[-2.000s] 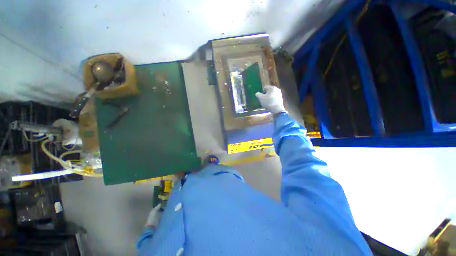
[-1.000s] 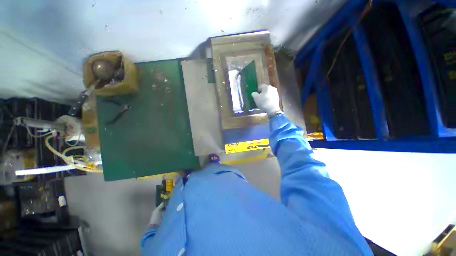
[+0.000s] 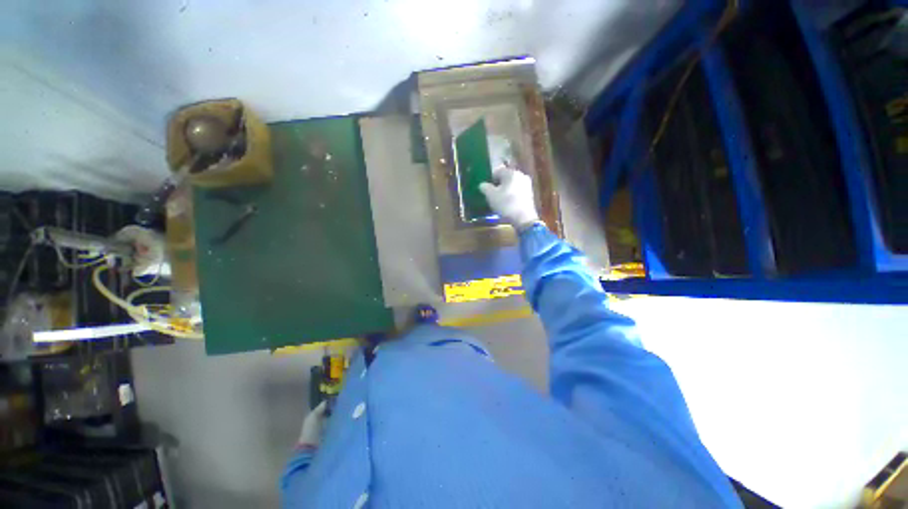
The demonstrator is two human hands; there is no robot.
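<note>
My right hand [image 3: 513, 196], in a white glove, grips the lower right edge of a plain green board [image 3: 476, 167]. The board is over the silver bath of the solder pot [image 3: 482, 239], near the bath's left side; how deep it dips cannot be told. Dull silver surface shows to its right. My left hand [image 3: 314, 425], gloved and small at the lower left beside my body, holds a green circuit board with yellow patches [image 3: 333, 372]. My sleeve and body partly hide that board.
A green mat [image 3: 294, 239] lies left of the pot, with dark pliers [image 3: 235, 224] on it. A brown open box [image 3: 254, 149] with a round metallic ladle [image 3: 206, 132] stands at its upper left. Yellowish tubing [image 3: 134, 316] is farther left. A blue rack [image 3: 732, 149] stands at right.
My right hand has moved the plain green board leftward across the bath, from its right side to its left. My left hand still holds the circuit board low beside my body.
</note>
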